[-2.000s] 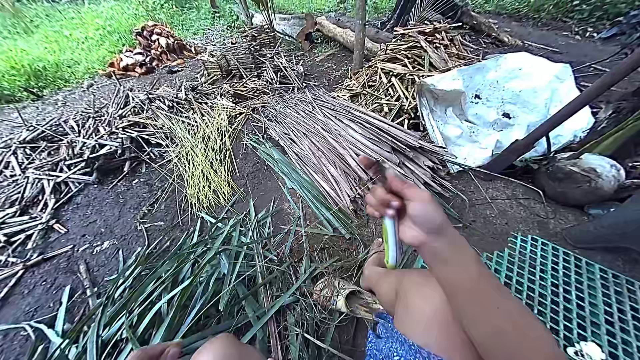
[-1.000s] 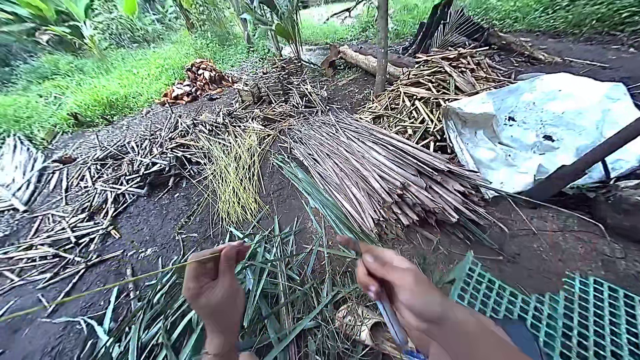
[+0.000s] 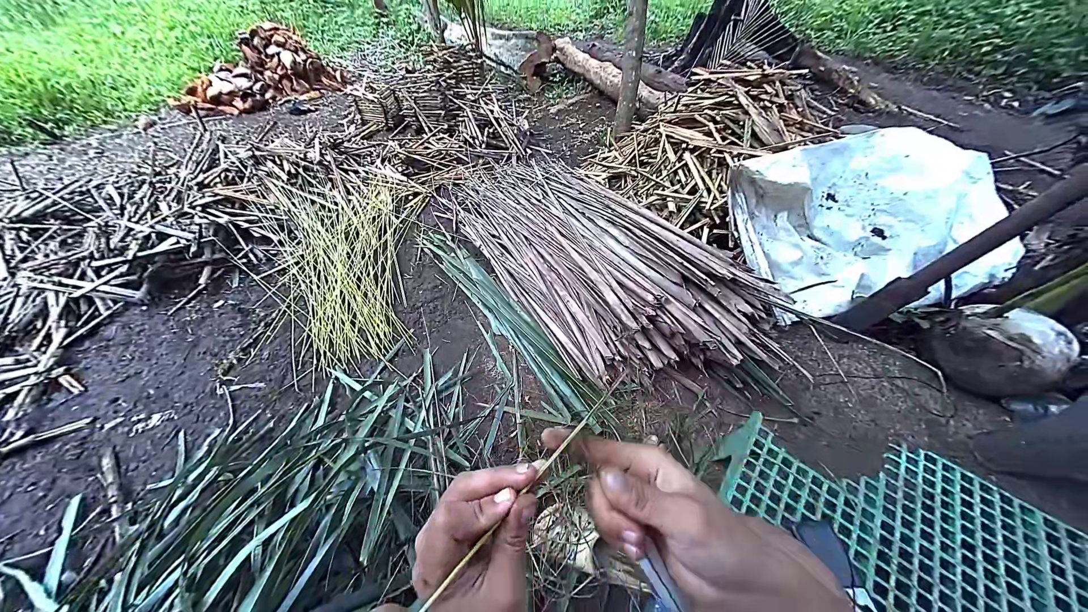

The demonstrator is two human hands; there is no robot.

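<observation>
My left hand (image 3: 476, 535) pinches a thin yellow-green leaf midrib (image 3: 467, 557), which slants up past the fingertips. Close on its right, my right hand (image 3: 671, 518) is closed around the handle of a tool, likely a knife (image 3: 661, 580); its blade is hidden or blurred. Below and left of the hands lies a heap of green palm leaf strips (image 3: 255, 510). Farther off, a spread of yellow-green midribs (image 3: 348, 289) rests on the soil, beside a large bundle of dry brownish leaves (image 3: 612, 272) with green leaves (image 3: 518, 331) along its left edge.
Green plastic mesh (image 3: 918, 518) lies at the lower right. Beyond it are a white sack (image 3: 875, 212), a slanting dark pole (image 3: 977, 242) and a coconut-like object (image 3: 1003, 348). Stick piles (image 3: 102, 229), an upright post (image 3: 631, 68), logs (image 3: 608, 72) and a husk heap (image 3: 272, 72) stand farther back.
My left hand has come from low at the left edge to beside my right hand. The midrib, pointing left one second ago, now slants up between the hands.
</observation>
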